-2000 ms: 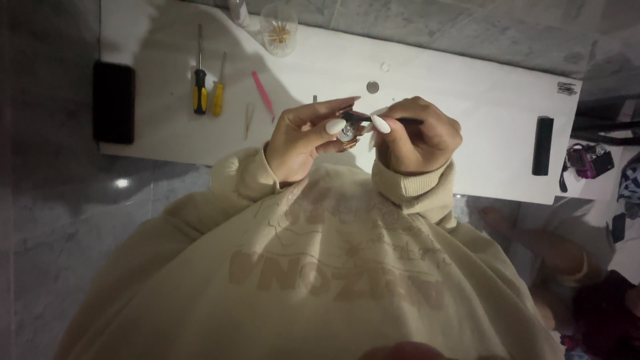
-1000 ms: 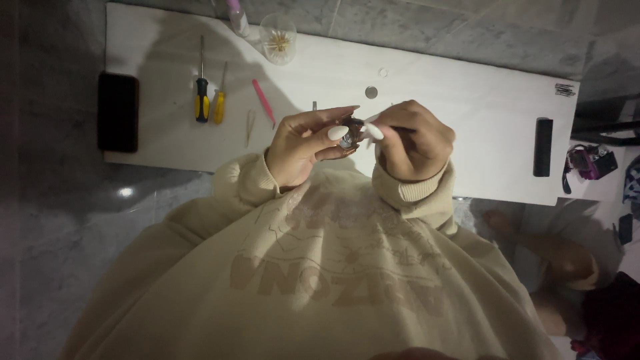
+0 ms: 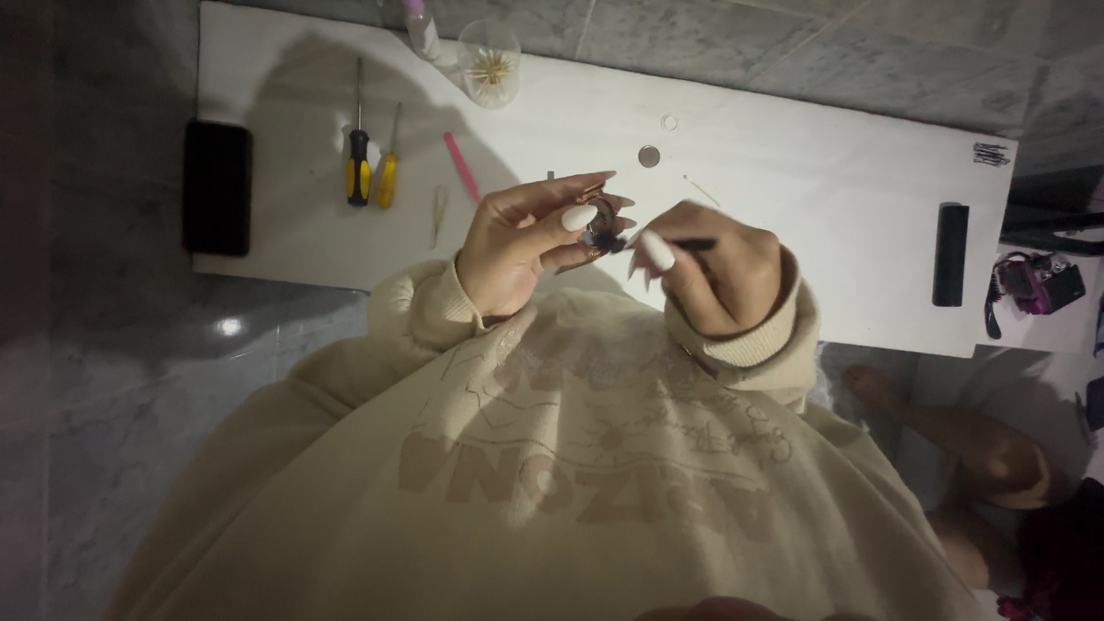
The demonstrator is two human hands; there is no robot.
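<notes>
My left hand (image 3: 526, 237) holds a small round metal object, apparently a watch case (image 3: 601, 220), between thumb and fingers above the near edge of the white board. Pinched in my right hand (image 3: 711, 259) is a small dark brush (image 3: 697, 245), whose bristle end reaches the lower right of the round object. Whether the bristles touch it is hard to tell. Beyond my hands a coin-like silver disc (image 3: 649, 156), a thin ring (image 3: 670, 122) and a cotton swab or thin stick (image 3: 700, 190) lie on the board.
Left on the white board (image 3: 828, 155) are a phone (image 3: 217, 188), two screwdrivers (image 3: 358, 168) (image 3: 388, 179), a pink tool (image 3: 461, 166) and tweezers (image 3: 439, 216). A cup of sticks (image 3: 489, 65) and a bottle (image 3: 422, 30) stand behind. Right lies a black case (image 3: 951, 254); a person's leg (image 3: 975, 448) is beyond.
My right hand has shifted slightly away from my left, and the brush end now shows between them. The round object stays in my left hand.
</notes>
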